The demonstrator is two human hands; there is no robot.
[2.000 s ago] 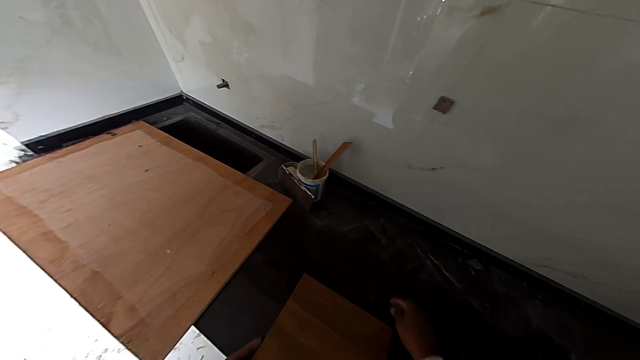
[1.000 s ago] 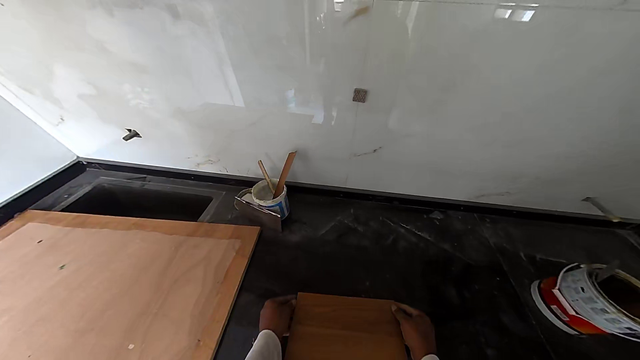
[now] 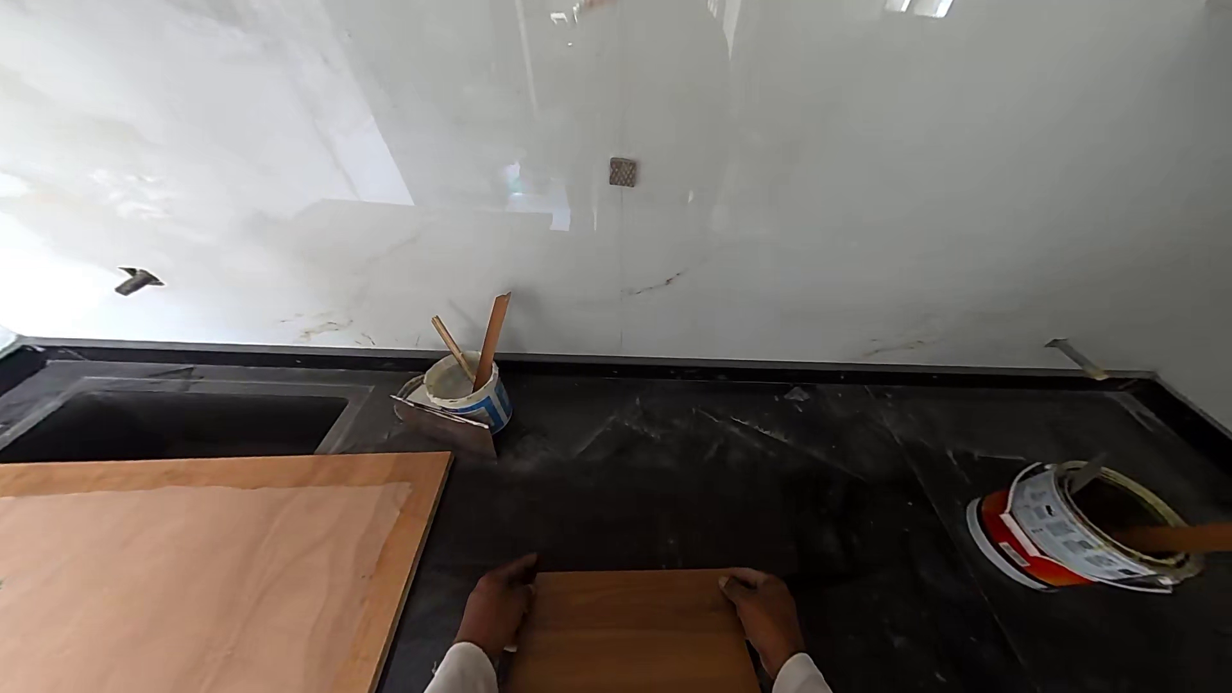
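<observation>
A brown wooden panel (image 3: 635, 630) lies low in the middle of the view, over the black countertop (image 3: 674, 510). My left hand (image 3: 499, 604) grips its left edge near the far corner, and my right hand (image 3: 765, 611) grips the right edge near the other far corner. The panel's near end is cut off by the frame. To the left, beside my left hand but apart from it, lies a larger plywood sheet (image 3: 192, 577) with a paler middle and a darker border.
By the wall stands a small white-and-blue bucket (image 3: 496, 399) with two wooden sticks, a flat metal blade (image 3: 448, 426) against it. A sink opening (image 3: 173, 423) is at left. A larger bucket (image 3: 1044, 529) stands right. A pipe stub (image 3: 1076, 358) juts from the wall (image 3: 818, 212).
The view has swung right, bringing the larger bucket into sight. My right hand, apart from the small panel two seconds ago, now holds its right edge.
</observation>
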